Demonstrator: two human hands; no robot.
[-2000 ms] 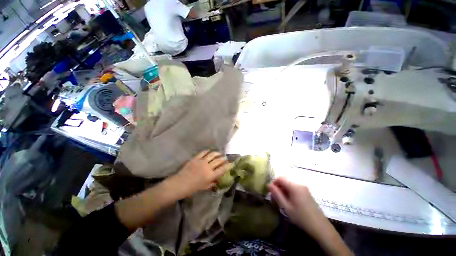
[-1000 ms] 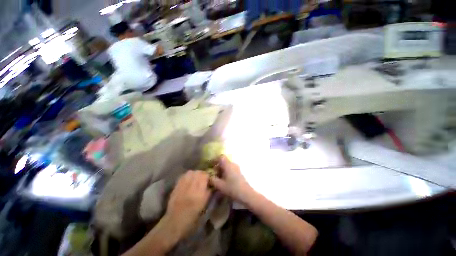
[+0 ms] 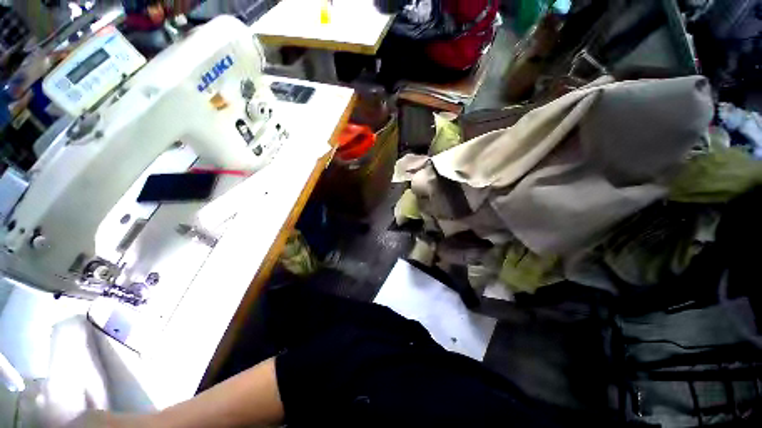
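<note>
A bare forearm in a black sleeve, which appears to be my right arm, reaches left along the bottom edge. My right hand (image 3: 93,419) is cut off at the bottom left, blurred and washed out, so its grip cannot be told. Pale cloth (image 3: 79,364) lies on the machine table just above it. The presser foot and needle area (image 3: 125,292) is beyond this cloth. My left hand is not in view. A large taupe garment cloth (image 3: 576,175) with olive-green lining pieces (image 3: 530,269) lies heaped at the right.
The white JUKI machine (image 3: 180,88) with its control panel (image 3: 93,68) fills the left. A black phone-like rectangle (image 3: 177,187) lies under its arm. The table's wooden edge (image 3: 284,238) slants down. A white sheet (image 3: 436,308) lies below the heap. An orange-red item (image 3: 355,140) stands past the edge.
The view has swung far to the right. The machine now stands at left and the cloth heap at right has come into view. My left hand and the yellow-green piece have left the view.
</note>
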